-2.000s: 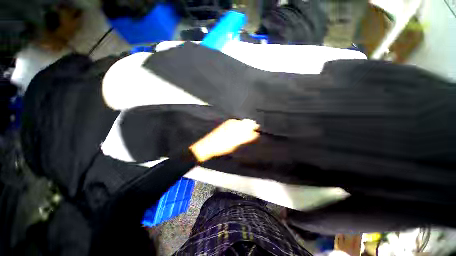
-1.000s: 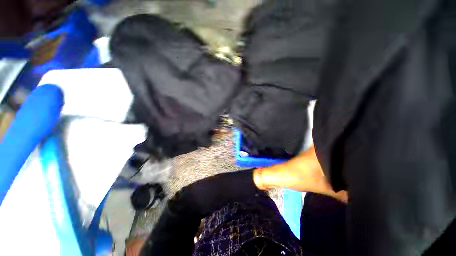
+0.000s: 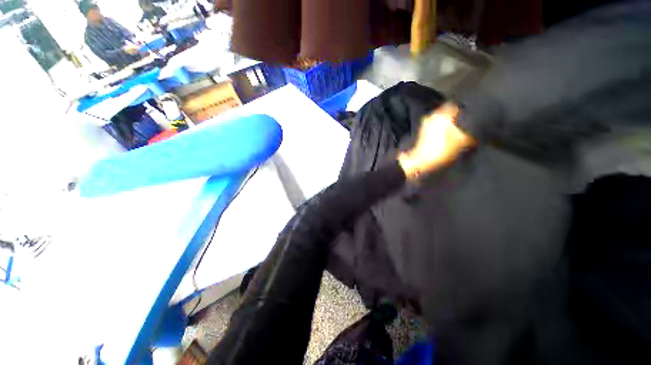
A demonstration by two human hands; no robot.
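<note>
My left hand [image 3: 435,146], in a dark sleeve that reaches up from the bottom, is blurred and closed on the black garment [image 3: 471,235] near its upper part. The garment hangs down in front of me and fills much of the centre and right. Its far right part is blurred. More black cloth [image 3: 389,107] lies or hangs just behind and left of the hand. My right hand is not in view.
A blue padded arm board [image 3: 193,153] and a white table [image 3: 307,128] are at the left. A blue crate [image 3: 318,80] is behind. Brown garments [image 3: 328,28] hang at the top. A person [image 3: 107,39] is far off at upper left.
The view has swung away from the white pressing table. My left hand, low at the centre a second ago, is now raised with the black garment hanging from it.
</note>
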